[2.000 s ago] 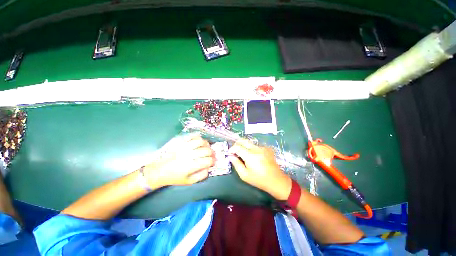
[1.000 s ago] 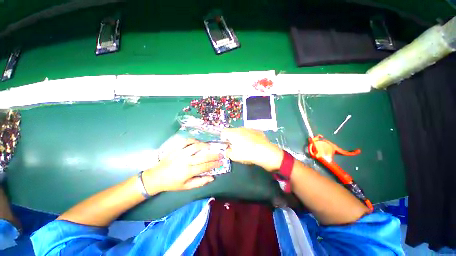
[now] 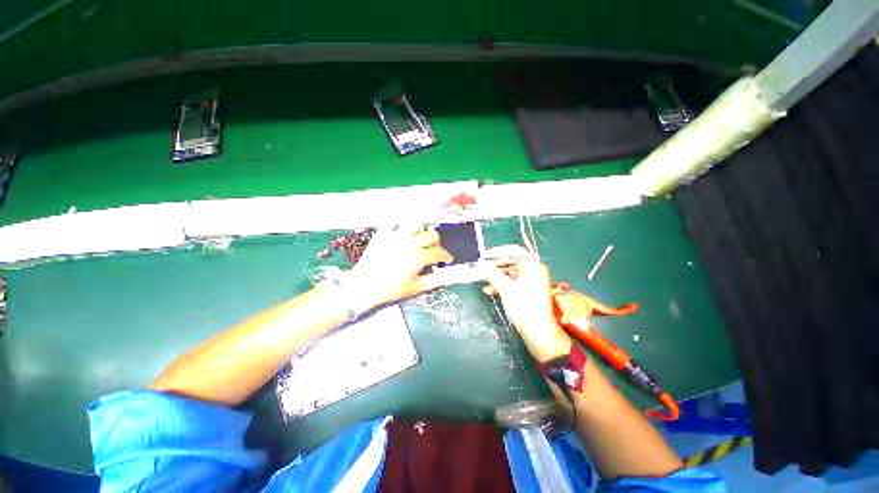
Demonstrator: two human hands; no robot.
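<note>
A silvery-white phone body (image 3: 352, 364) lies flat and tilted on the green bench, with neither hand on it. A white card with a black square (image 3: 460, 243) lies near the raised strip. My left hand (image 3: 393, 268) reaches over the card's left side and partly covers the dark red pile of small parts (image 3: 349, 246). My right hand (image 3: 520, 287) is at the card's lower right corner, thumb and fingers close together. A whitish edge or strip shows between the hands; whether either hand grips it is unclear.
An orange-red air blow gun (image 3: 598, 342) and a small white stick (image 3: 600, 262) lie to the right. Crumpled clear film (image 3: 453, 313) lies below the card. Red bits (image 3: 461, 202) sit on the white strip (image 3: 318, 214). Phones (image 3: 405, 123) stand on the belt behind.
My hands have left the phone body, which now lies uncovered on the bench. Both have moved forward and to the right, to the white card. The camera view has shifted.
</note>
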